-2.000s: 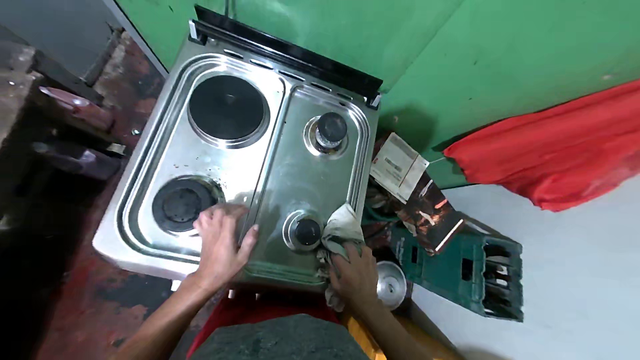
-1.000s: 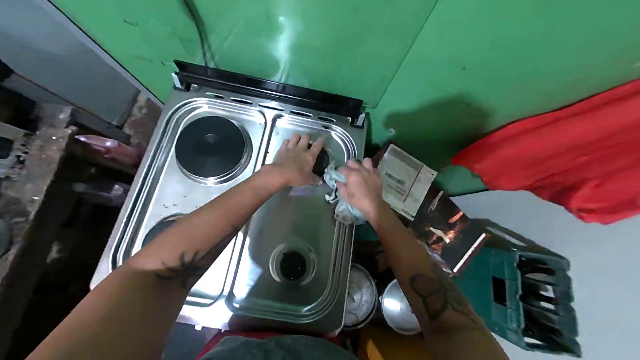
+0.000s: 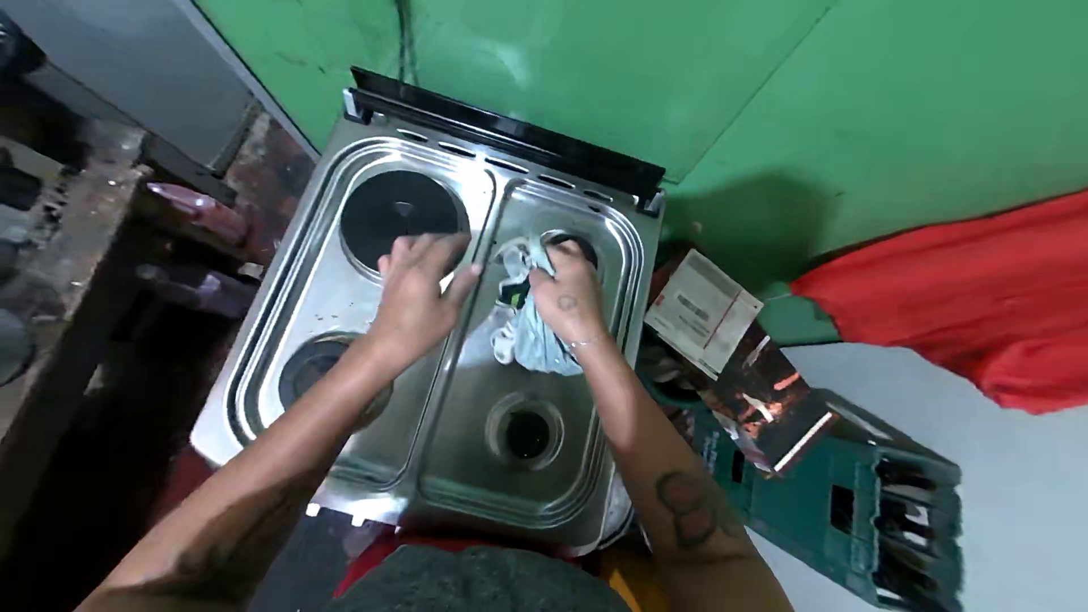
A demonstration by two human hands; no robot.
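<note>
A stainless steel stove top lies below me. My left hand rests with fingers apart at the lower edge of the large black hot plate, holding nothing. Bunched in my right hand is a pale blue and white cloth, pressed near the far right burner, which my hand partly covers. The near right burner opening shows a dark, uncapped hole. My left forearm partly hides the near left burner.
A black raised strip borders the stove along the green wall. To the right are an open cardboard box, a green bottle crate and a hanging red cloth. A cluttered ledge stands at left.
My left hand has moved left from the far right burner toward the large hot plate. The cloth in my right hand has come over the right panel. The near right burner's cap shows only in the oldest frame.
</note>
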